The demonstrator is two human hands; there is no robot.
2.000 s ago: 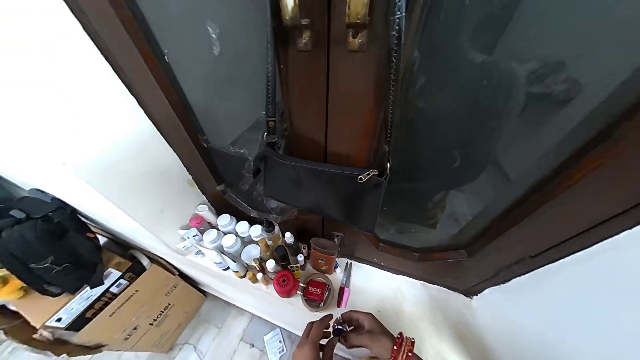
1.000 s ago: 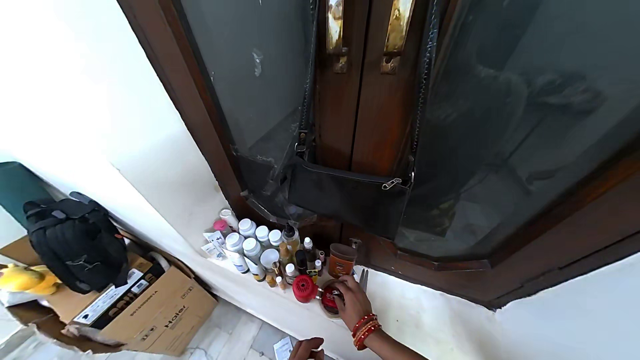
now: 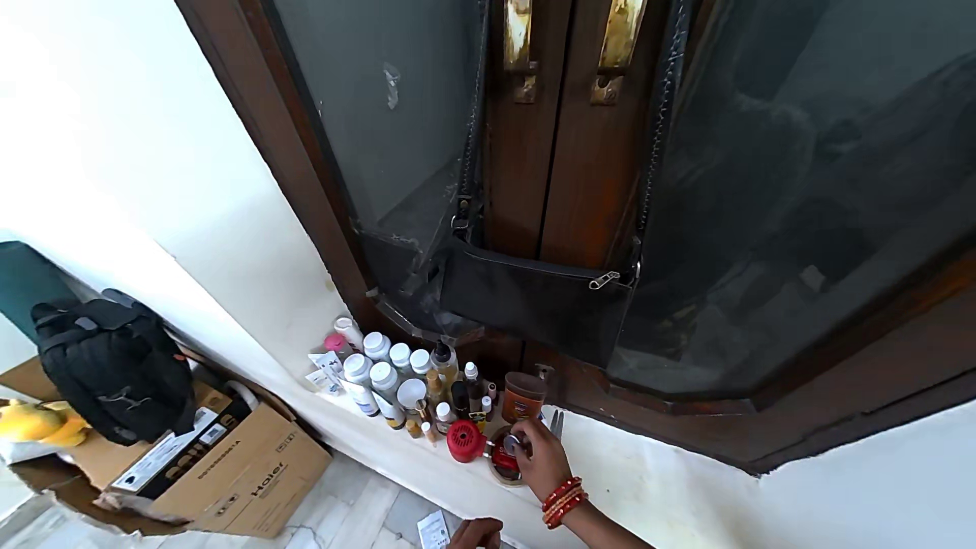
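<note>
My right hand (image 3: 540, 457), with red bangles at the wrist, pinches a small dark round object (image 3: 513, 442) over a red item (image 3: 503, 460) lying inside a ring-shaped roll (image 3: 497, 476) on the white ledge. At the bottom edge, my left hand (image 3: 476, 534) is partly cut off, its fingers curled; whether it holds anything cannot be seen. Left of the roll sits a round red container (image 3: 465, 441). A brown container (image 3: 523, 396) stands just behind my right hand, beside a pointed metal tool (image 3: 557, 424).
White-capped bottles (image 3: 383, 377) crowd the ledge (image 3: 610, 473) at left. A black handbag (image 3: 534, 301) hangs from the wooden door's brass handles (image 3: 621, 34). On the floor at left are a cardboard box (image 3: 259, 476), a black backpack (image 3: 114, 366) and a yellow plush toy (image 3: 42, 422).
Two seconds ago both hands were together at a small dark object in front of the ledge. Since then they have parted, and the right hand has reached over the red item.
</note>
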